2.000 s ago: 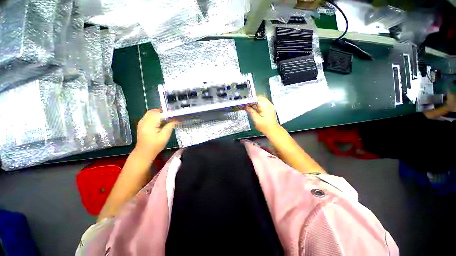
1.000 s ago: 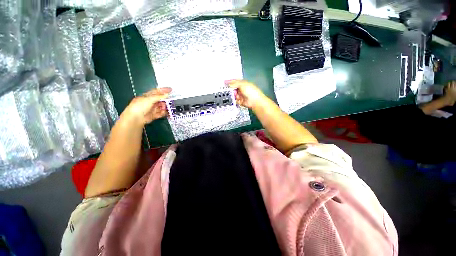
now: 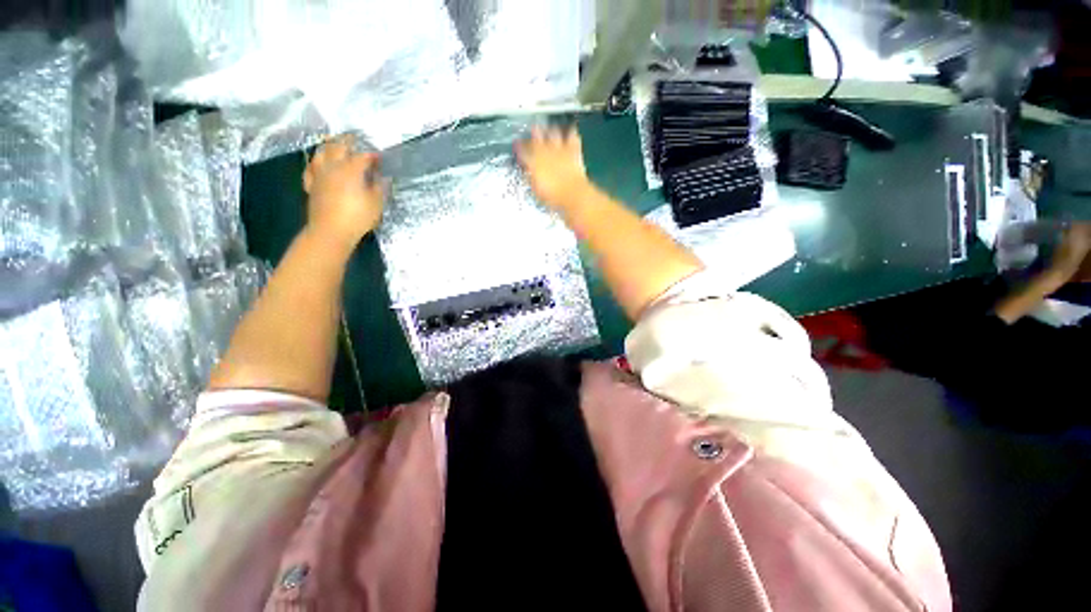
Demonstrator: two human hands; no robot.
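A slotted faceplate (image 3: 485, 307) with dark port cutouts lies on the bubble wrap sheet (image 3: 461, 245), close to my body. My left hand (image 3: 343, 189) is at the far left corner of the sheet, beyond the faceplate; its fingertips are near the sheet's edge, and whether they pinch it cannot be told. My right hand (image 3: 553, 161) is at the far right part of the sheet, blurred, with its fingers apart and nothing seen in it. Neither hand touches the faceplate.
Bubble bags (image 3: 156, 215) are piled at left, and more clear wrap (image 3: 419, 54) lies at the back. Dark brackets (image 3: 706, 120) are stacked right of my right hand, with a black tray (image 3: 814, 159) and the screwdriver (image 3: 855, 123) beyond. Another person's arm (image 3: 1047, 277) shows at far right.
The faceplate was held in both hands and now lies on the bubble wrap. Both hands have let go of it and moved away from my body to the far part of the sheet.
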